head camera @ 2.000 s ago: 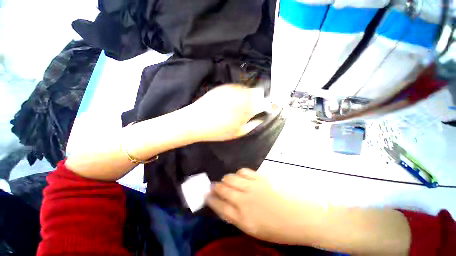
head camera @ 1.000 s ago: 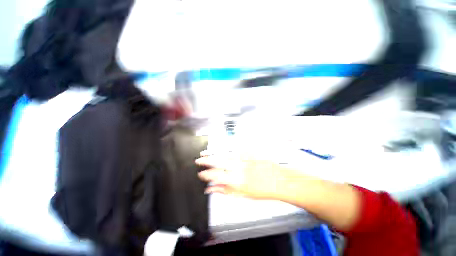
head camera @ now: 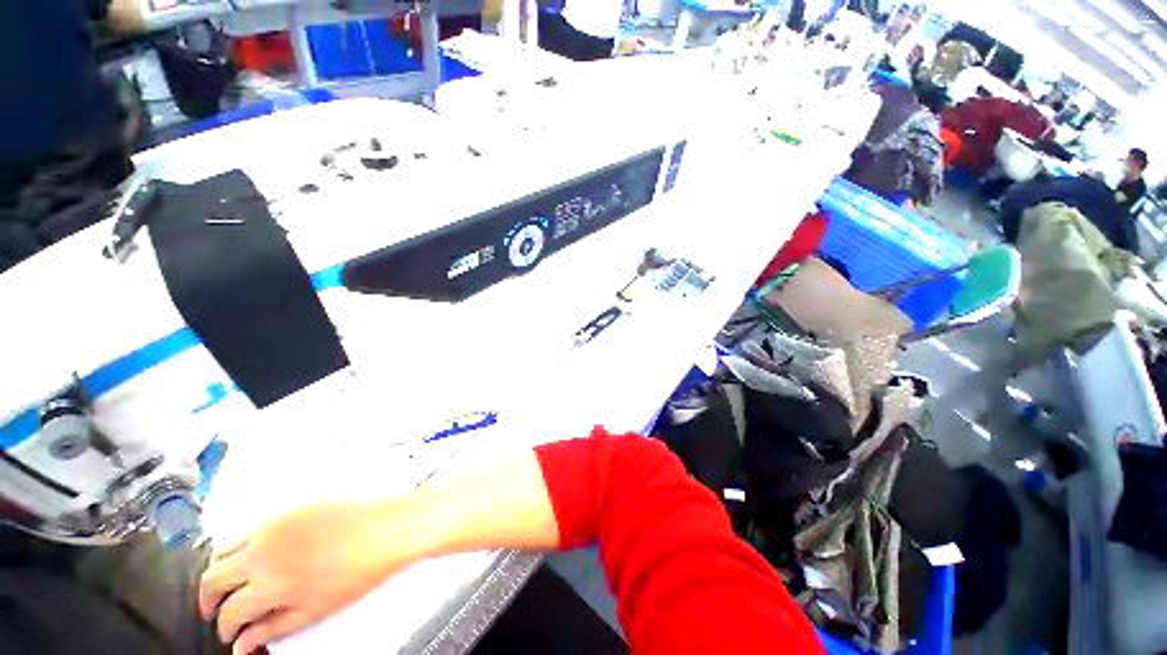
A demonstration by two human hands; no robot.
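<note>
The dark garment (head camera: 103, 601) lies at the lower left, cut off by the picture's edge. The sewing machine's white head with its black control panel (head camera: 512, 243) spans the upper left. The metal needle and foot area (head camera: 134, 499) is at the left, above the cloth. My right hand (head camera: 301, 563) lies palm down on the white table, fingers slightly apart, fingertips at the garment's right edge; no held thing shows. My left hand is out of view. Blue snips (head camera: 461, 426) lie on the table right of the needle area.
Dark metal tweezers or snips (head camera: 598, 325) lie farther right. A grey ruler strip (head camera: 476, 608) runs along the front edge. At the right, a blue crate (head camera: 941, 601) holds dark and grey-brown pieces. A green-topped stool (head camera: 988, 282), other work tables and people are beyond.
The view has swung right, bringing the panel, crate and workshop into sight. My left hand has left the picture. My right hand has moved from the white label to the garment's right edge.
</note>
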